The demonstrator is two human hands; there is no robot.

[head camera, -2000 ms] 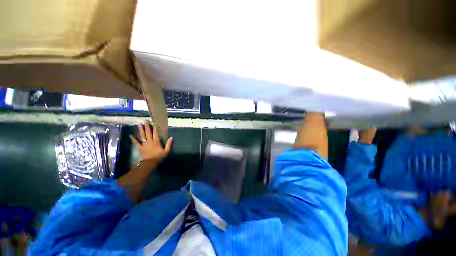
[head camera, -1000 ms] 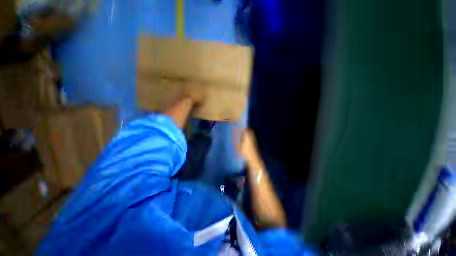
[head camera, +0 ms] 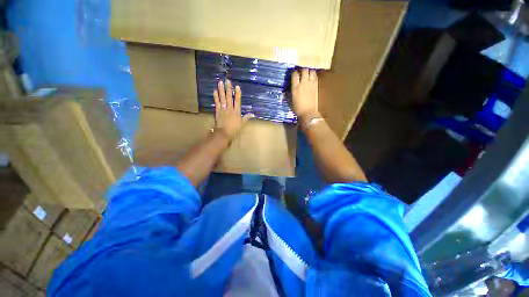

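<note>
An open brown bulk carton (head camera: pixel 168 136) stands in front of me with its flaps folded out. Black pieces in shiny clear wrap (head camera: pixel 264 98) lie in tight rows inside it. My left hand (head camera: pixel 228 110) lies on the near left part of the rows, fingers apart and pointing away from me, holding nothing. My right hand (head camera: pixel 305 96) is at the right end of the rows, beside the right flap. Its fingertips reach down by the pieces, and whether it grips any of them cannot be seen.
Brown cartons (head camera: pixel 49 145) stand at the left, with more on the floor at the lower left. Clear plastic film (head camera: pixel 123 116) hangs left of the open carton. A curved metallic edge (head camera: pixel 464 217) runs along the right. Blue floor (head camera: pixel 64 52) shows at the upper left.
The view has turned from the green bench to the open carton. The brown cardboard my left hand touched a second ago is no longer in that hand. Both hands are now at the black pieces.
</note>
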